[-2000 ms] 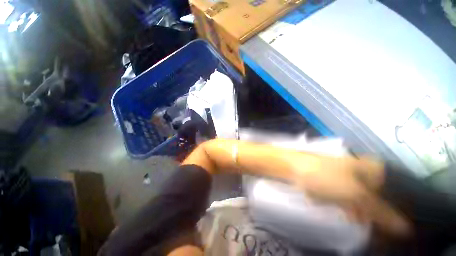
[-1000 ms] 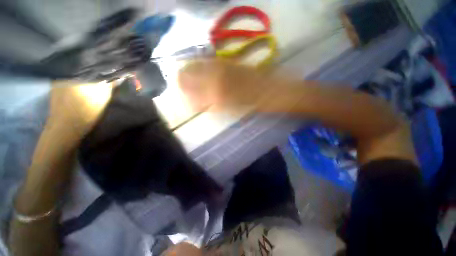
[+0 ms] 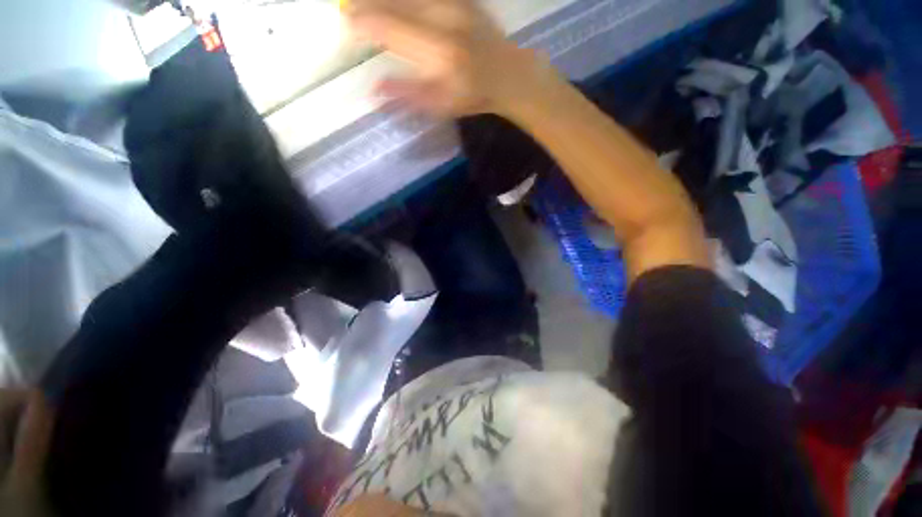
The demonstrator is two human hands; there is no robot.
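Black fabric [image 3: 202, 151] runs from the bright needle area at the top left, over the table's front edge, into my lap. Light grey fabric [image 3: 71, 222] lies left of it, and more grey cloth [image 3: 354, 343] hangs over my lap. My right hand [image 3: 435, 61] is above the table at top centre, blurred, fingers apart and nothing visible in it. A small yellow bit shows by its fingertips at the top edge; I cannot tell what it is. My left hand [image 3: 25, 439] is cut off at the lower left edge, beside the black fabric; its grip is hidden.
The table's front edge [image 3: 354, 162] carries a printed ruler and runs up to the right. A blue plastic basket [image 3: 829, 273] at the right holds grey, black and white scraps [image 3: 748, 192]. Red material [image 3: 829, 444] lies at the lower right.
The view has shifted down, and the red and yellow scissors have left it. My left hand has moved from the needle area to the lower left edge. More black fabric shows across my lap.
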